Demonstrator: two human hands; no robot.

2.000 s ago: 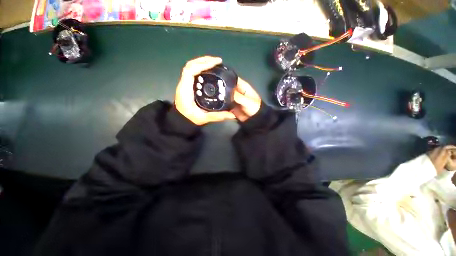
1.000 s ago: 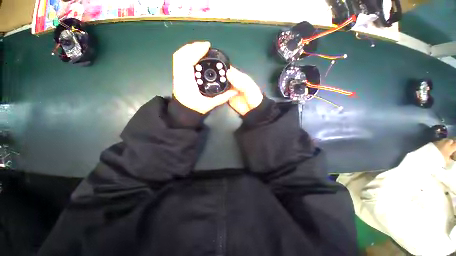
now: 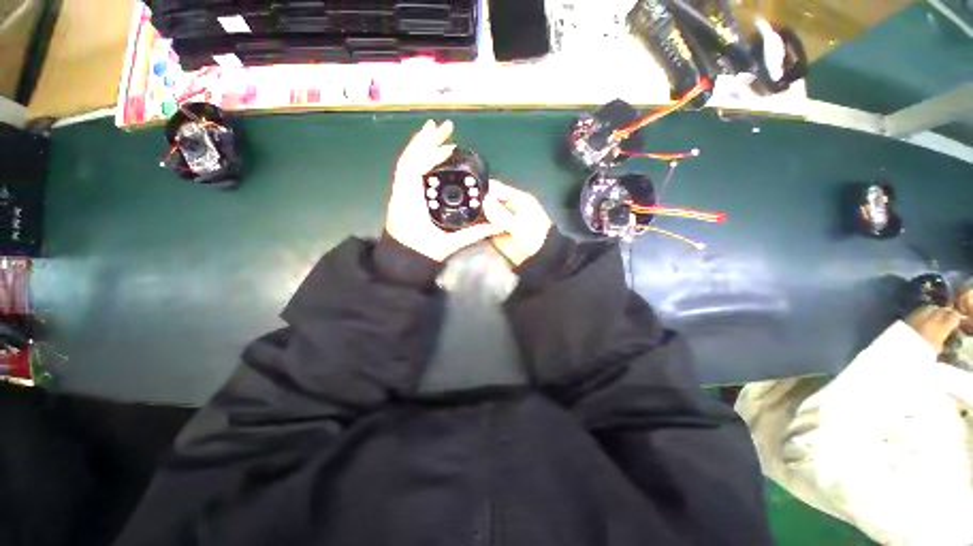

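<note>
A round black camera module (image 3: 455, 196) faces up between my hands above the middle of the green bench mat. Its face shows a central lens and pale LED dots on both sides. My left hand (image 3: 414, 203) holds it around its left side and below, with fingers at the top. My right hand (image 3: 519, 222) holds its lower right edge. Two wired modules with red-orange wires, an upper one (image 3: 604, 135) and a lower one (image 3: 619, 205), lie to the right. Another wired module (image 3: 203, 146) lies at the upper left.
Stacked black trays (image 3: 320, 32) and a black rectangle (image 3: 520, 27) sit on the shelf. Shiny black bundles (image 3: 699, 43) lie at its right. A small part (image 3: 878, 210) lies far right, near a person in white sleeves (image 3: 886, 373). A red mat (image 3: 15, 304) shows far left.
The module has turned so its face and both LED columns show fully; both hands keep hold of it. The view has shifted, showing more of the shelf and trays.
</note>
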